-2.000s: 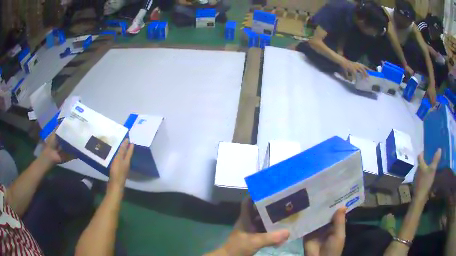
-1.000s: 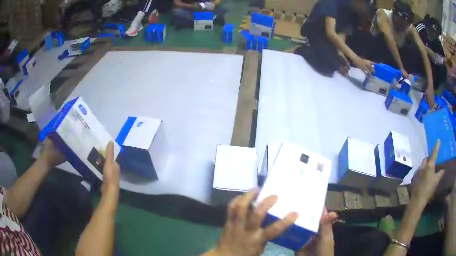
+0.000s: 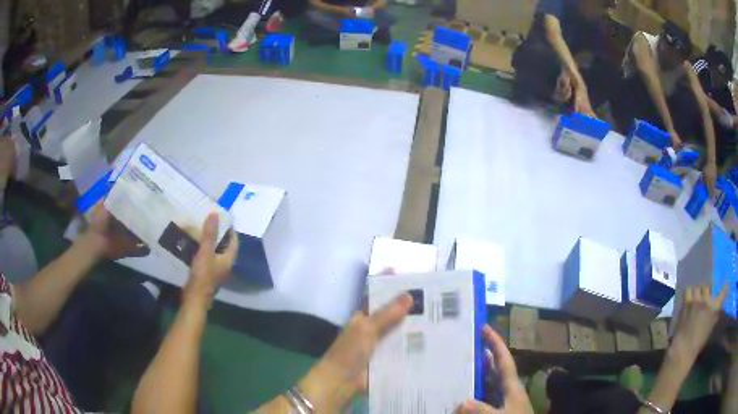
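Observation:
A retail carton [image 3: 425,356] is held upright low in the centre, its white label face with small dark code blocks towards me and a blue edge on its right. My left hand [image 3: 352,348] is at its left side, with a finger on the label face near the top. My right hand [image 3: 503,376] grips its right side and lower edge. The carton's bottom is cut off by the picture's edge. Behind it stand two white-topped cartons, one partly hidden [image 3: 400,252] and one to its right [image 3: 481,257].
White sheets [image 3: 324,162] lie on wooden pallets [image 3: 558,333], with a brown gap [image 3: 425,166] between them. A neighbour at left holds a carton [image 3: 162,202] beside a standing one [image 3: 263,234]. More cartons [image 3: 595,275] stand at right, near another neighbour's hand [image 3: 696,319]. People sit opposite.
The held carton has turned from its picture face to its label face, and now stands upright, lower and further left. Across the sheet at right, a person's cartons have been set apart.

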